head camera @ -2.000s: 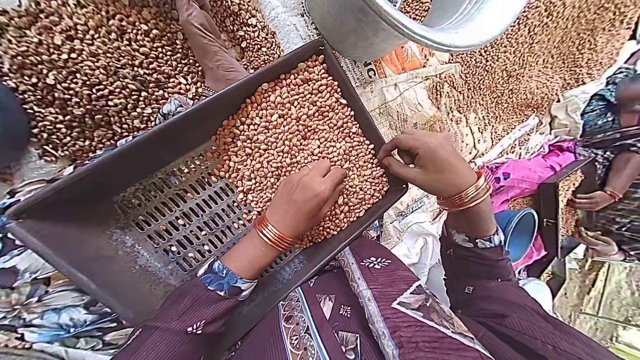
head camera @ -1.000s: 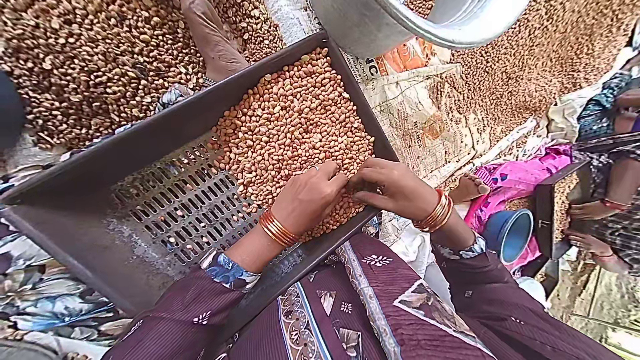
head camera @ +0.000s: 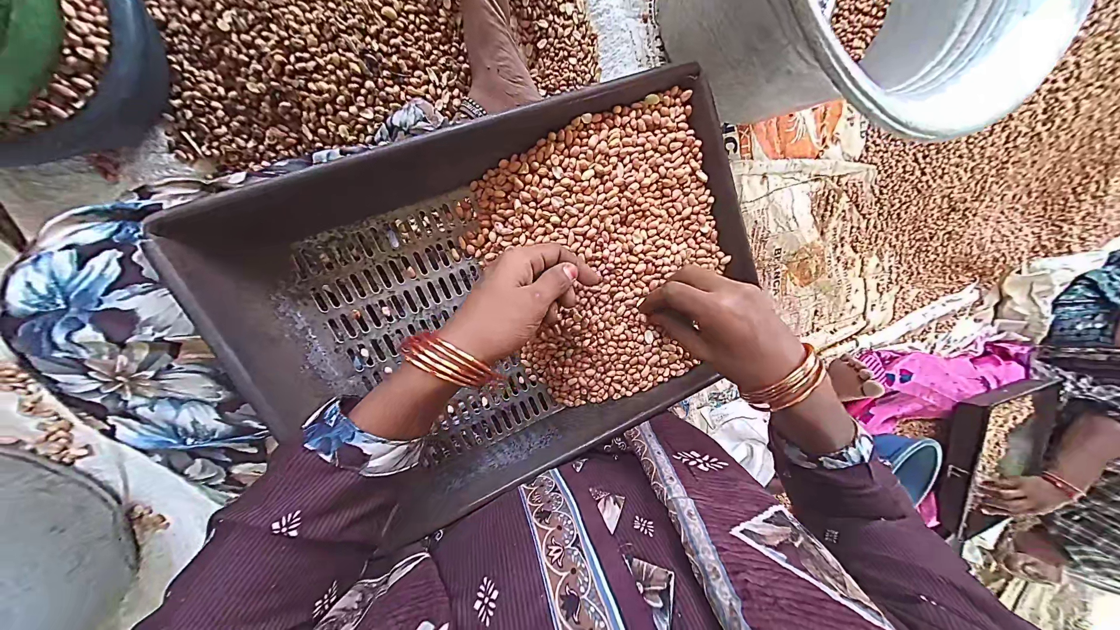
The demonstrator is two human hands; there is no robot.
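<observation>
A dark rectangular tray [head camera: 350, 192] with a slotted bottom lies tilted across my lap. Shelled peanuts [head camera: 612, 201] fill its right half, and a few lie over the slots at left. My left hand [head camera: 516, 302] rests over the left edge of the peanut heap, thumb and forefinger close together; whether a nut is between them cannot be told. Just to its right, my right hand [head camera: 722, 319] hovers at the heap's lower right side with bent fingers near the nuts, their tips partly hidden. Both wrists wear bangles.
Beyond the tray are a bare foot [head camera: 499, 61], piled peanuts [head camera: 306, 70] and a large metal vessel [head camera: 744, 61]. A dark tub [head camera: 140, 96] stands upper left, a round metal lid or vessel [head camera: 61, 542] lower left. At right are a blue bucket [head camera: 914, 464] and another person's hand [head camera: 1024, 494] at a tray.
My right hand went from the tray's right rim to the nuts beside my left hand, and now the two hands are farther apart. The view has shifted somewhat.
</observation>
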